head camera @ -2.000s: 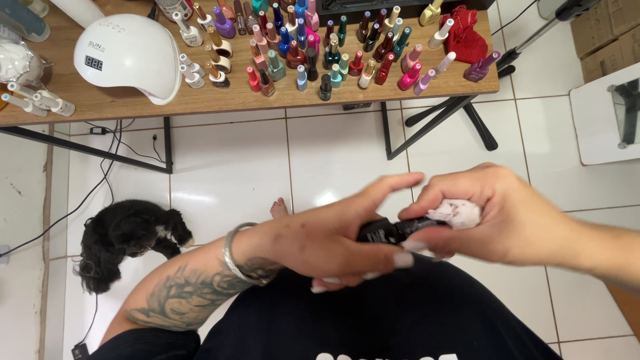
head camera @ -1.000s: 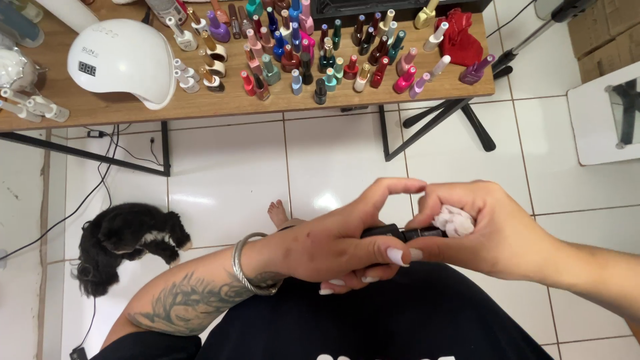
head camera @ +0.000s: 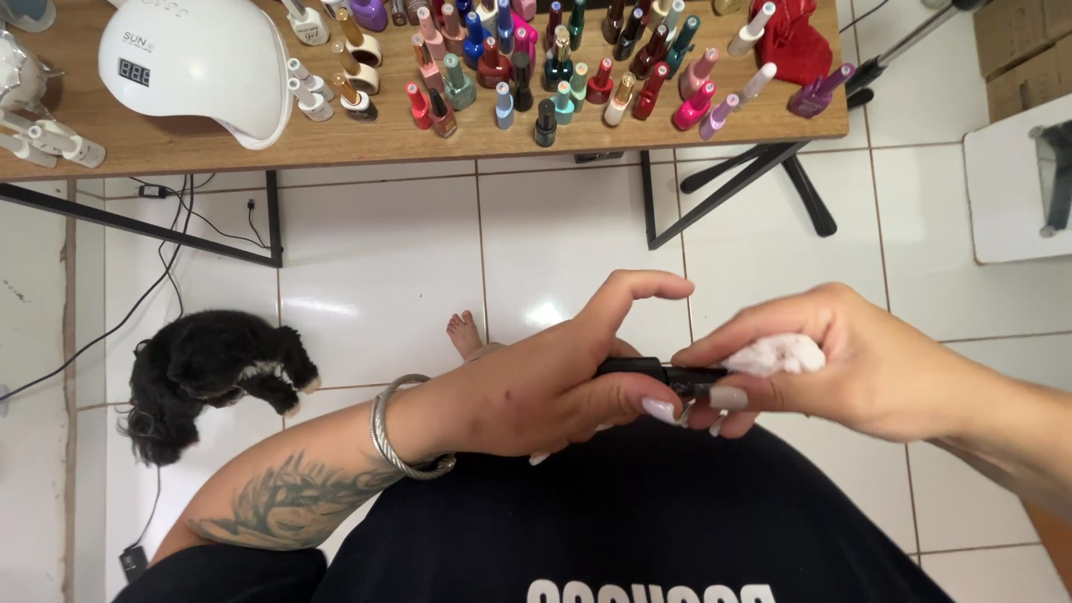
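A small black nail polish bottle (head camera: 636, 367) lies sideways between my hands, above my lap. My left hand (head camera: 536, 377) grips its left end with thumb and lower fingers, the index finger raised and curved. My right hand (head camera: 821, 368) pinches the right end of the dark bottle and also holds a crumpled white wad (head camera: 775, 355), cotton or tissue, with small dark marks. The fingers hide much of the bottle, so whether its cap is loose cannot be told.
Many nail polish bottles (head camera: 494, 67) stand on the wooden table (head camera: 377, 155). A white nail lamp (head camera: 197, 67) and a red cloth (head camera: 796, 42) are also there. A black dog (head camera: 218, 377) lies on the tiled floor at left, near cables. A white stool-like piece (head camera: 1017, 159) stands at right.
My hands still hold the dark bottle and the white wad. Their grip has shifted slightly, and the bottle now lies nearly level, where two seconds ago it was more tilted.
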